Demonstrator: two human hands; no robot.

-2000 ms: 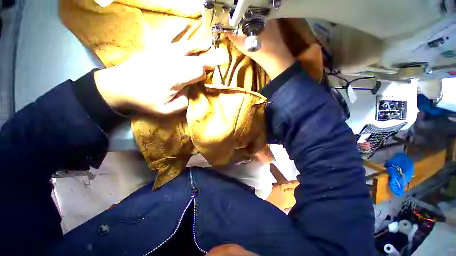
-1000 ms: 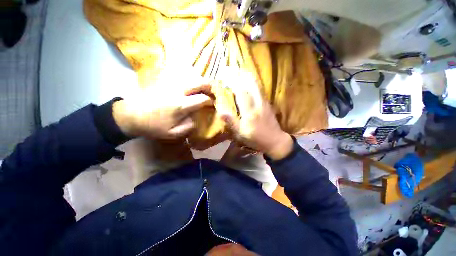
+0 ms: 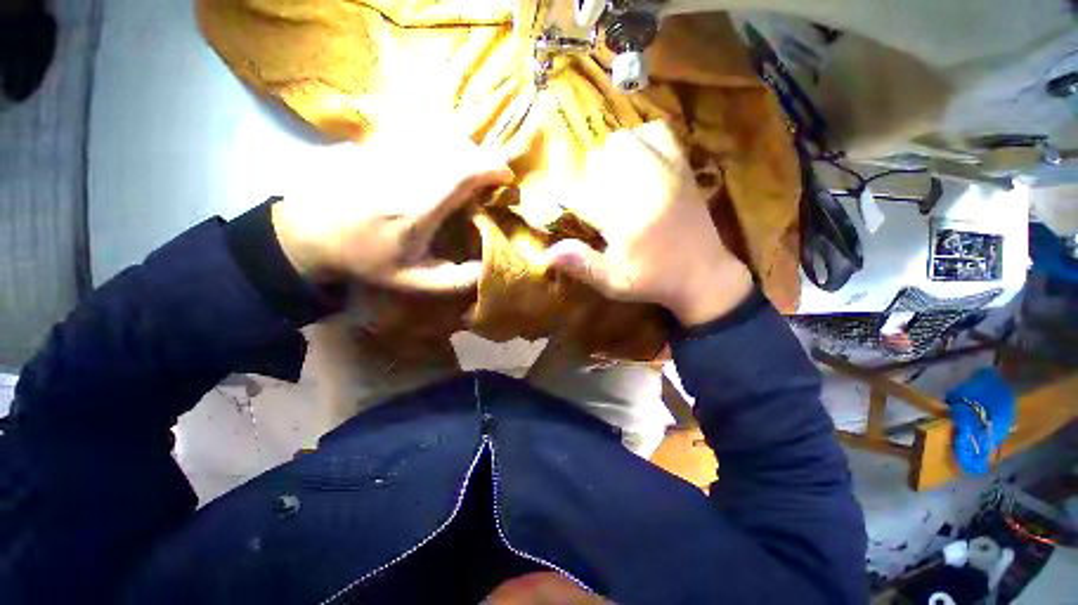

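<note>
The mustard-brown fabric [image 3: 739, 154] lies bunched over the pale machine table, with part of it hanging over the front edge. The presser foot area [image 3: 546, 57] is at top centre, with the cloth running under it. My left hand [image 3: 396, 219] is on the fabric left of centre, thumb and fingers spread around a fold; glare washes out part of it. My right hand [image 3: 644, 225] holds the fabric just right of it, fingers curled over the cloth. The fabric between the hands is folded and raised. The needle itself cannot be made out.
The sewing machine's pale body [image 3: 946, 59] spans the top right. Black-handled shears [image 3: 831, 242] lie right of the fabric, near a dark bent rod. A black label [image 3: 966, 252] is on the table's right end. A wooden bench [image 3: 936, 459] holds a blue bundle [image 3: 981, 420]. White cones lie lower right.
Over the two seconds, my right hand has come from beside the needle down toward my body, onto the fabric. The cloth spread out on the right, uncovering the shears. The hands have lately moved slightly apart.
</note>
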